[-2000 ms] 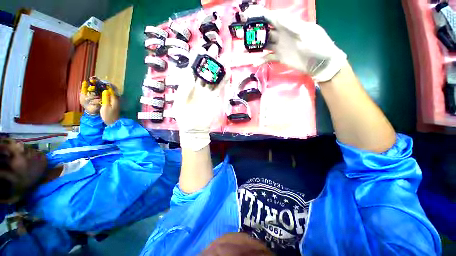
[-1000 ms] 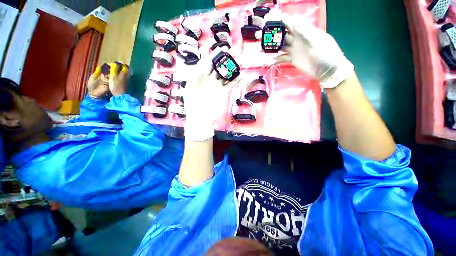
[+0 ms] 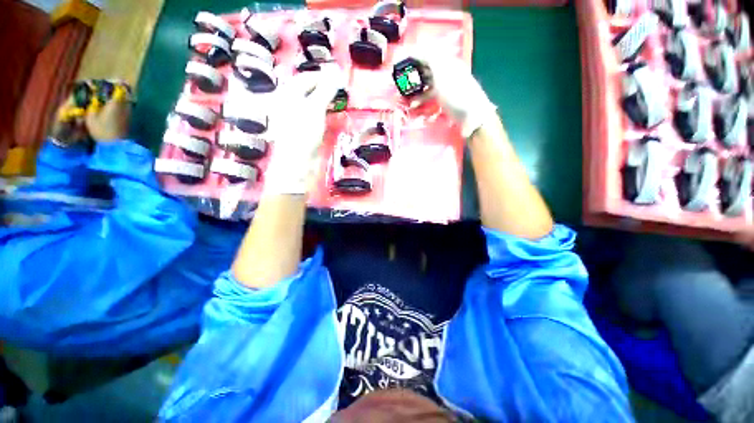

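My right hand (image 3: 460, 92), in a white glove, holds a smartwatch (image 3: 411, 77) over the upper right of the pink foam tray (image 3: 422, 178). Its screen is lit green and white and tilted. My left hand (image 3: 299, 132), also gloved in white, is over the middle of the tray. A second smartwatch (image 3: 338, 101) shows at its fingers, mostly hidden, with a small green lit part visible. Several watches with white-grey straps (image 3: 197, 113) stand in rows at the tray's left. Two dark watches (image 3: 355, 178) sit in the lower middle pockets. Clear film glares over the tray.
A second pink tray (image 3: 602, 178), holding rows of watches, lies at the right on the green bench mat (image 3: 529, 99). At the left, a neighbouring person's yellow-and-black gloves (image 3: 97, 103) hold something dark. A tan cardboard sheet (image 3: 124, 49) and reddish-brown stacked trays (image 3: 41, 74) are behind.
The view has shifted right, showing more of the right tray. The left watch has turned from a fully visible screen to mostly hidden. The right watch has tilted and sits lower relative to the tray.
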